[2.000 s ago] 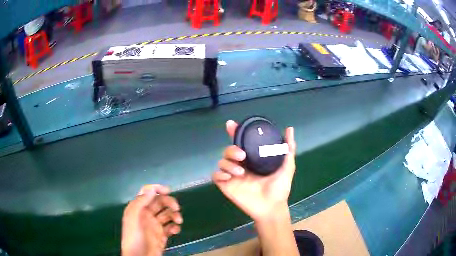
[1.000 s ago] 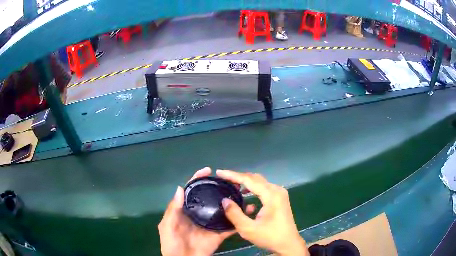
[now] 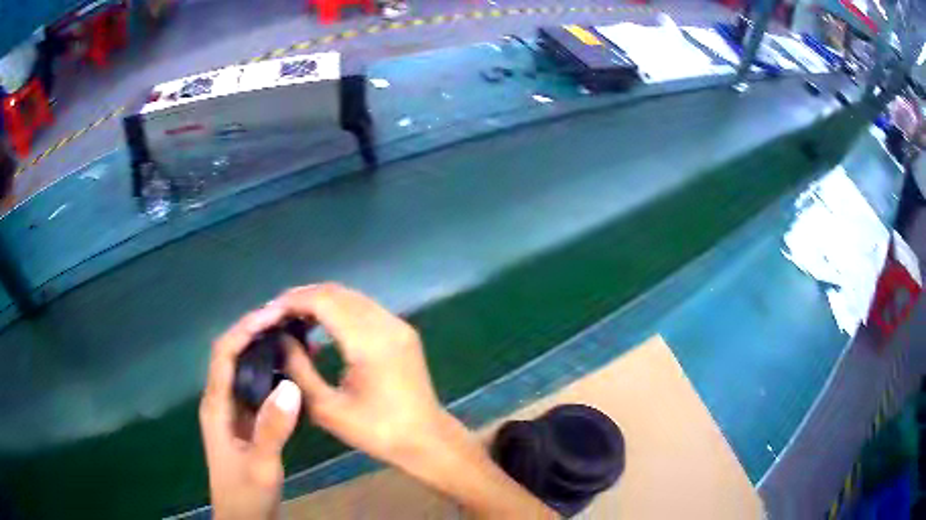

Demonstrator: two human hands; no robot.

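Note:
A black earcup part [image 3: 261, 368] is held up over the conveyor belt at the lower left, largely covered by fingers. My left hand [image 3: 239, 406] grips it from the left and below, with the thumb near its lower edge. My right hand [image 3: 371, 376] grips it from the top and right. The face of the part is mostly hidden. Black ear cushions [image 3: 579, 452], round and partly overlapping, lie on the tan cardboard sheet [image 3: 670, 447] to the right of my right forearm.
The green conveyor belt [image 3: 569, 244] runs across beyond the cardboard. A pale ionizing air blower [image 3: 244, 107] on black brackets stands on the far bench, with a black box [image 3: 589, 56] further right. Crumpled white sheets [image 3: 838, 244] lie on the near bench at right. Red stools [image 3: 28, 114] stand beyond.
The view has turned right and down. My hands now close around the part more tightly, hiding its glossy face. More of the cardboard and the cushions shows.

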